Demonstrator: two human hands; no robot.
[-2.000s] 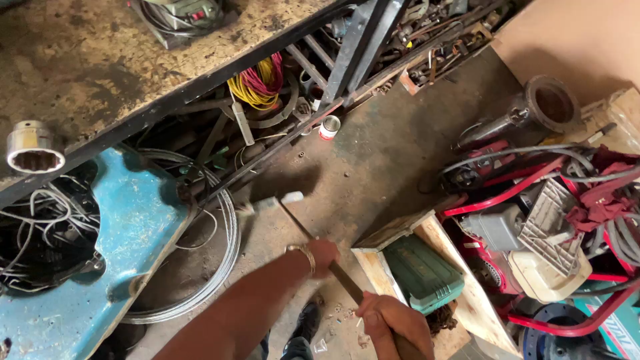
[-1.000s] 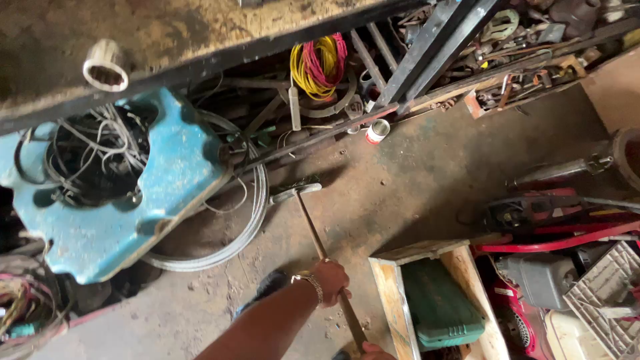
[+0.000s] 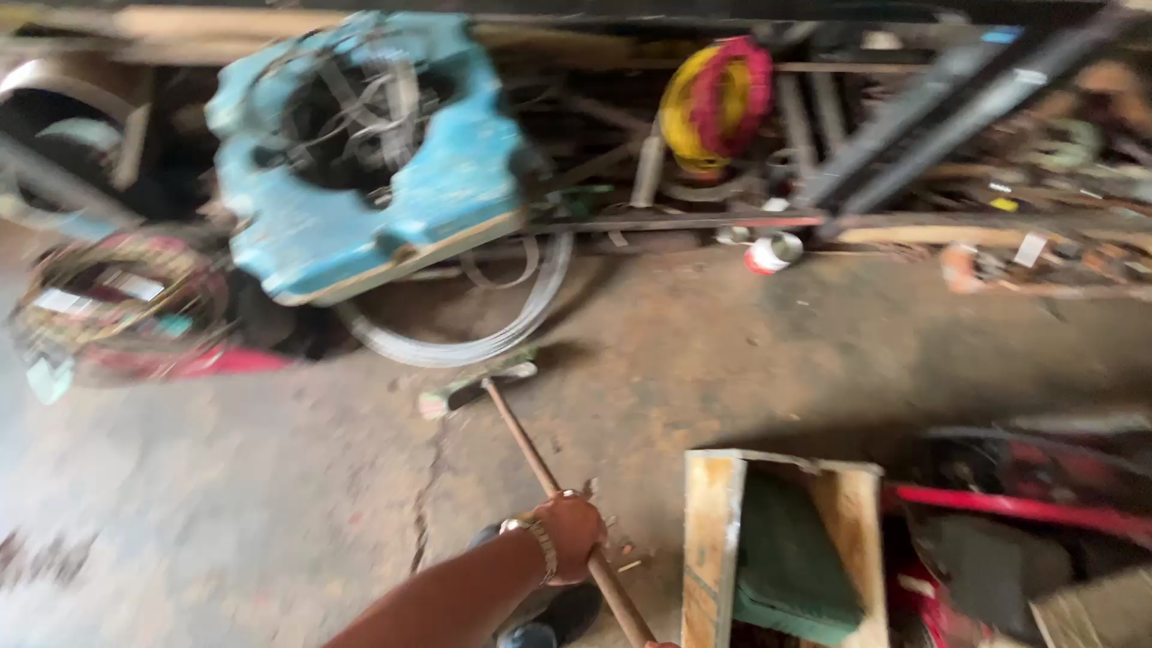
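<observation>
My left hand (image 3: 573,537), with a metal-banded watch at its wrist, is closed around the wooden handle of a push broom (image 3: 529,441). The broom's head (image 3: 477,387) lies on the concrete floor just below a coil of grey wire (image 3: 432,349). Only a sliver of my right hand (image 3: 664,644) shows at the bottom edge, at the lower part of the handle; its grip is mostly out of frame. The picture is blurred.
A blue casting holding cables (image 3: 450,207) stands at upper left, with coiled hoses (image 3: 117,288) beside it. An open can (image 3: 774,252) sits near the rack's lower rail. At lower right are a wooden crate (image 3: 711,549) with a green case (image 3: 792,567) and a red metal frame (image 3: 1017,506).
The view has swung left, showing more floor and the coiled hoses. The broom head has moved left and nearer to me relative to the wire coil. My right hand has almost left the frame.
</observation>
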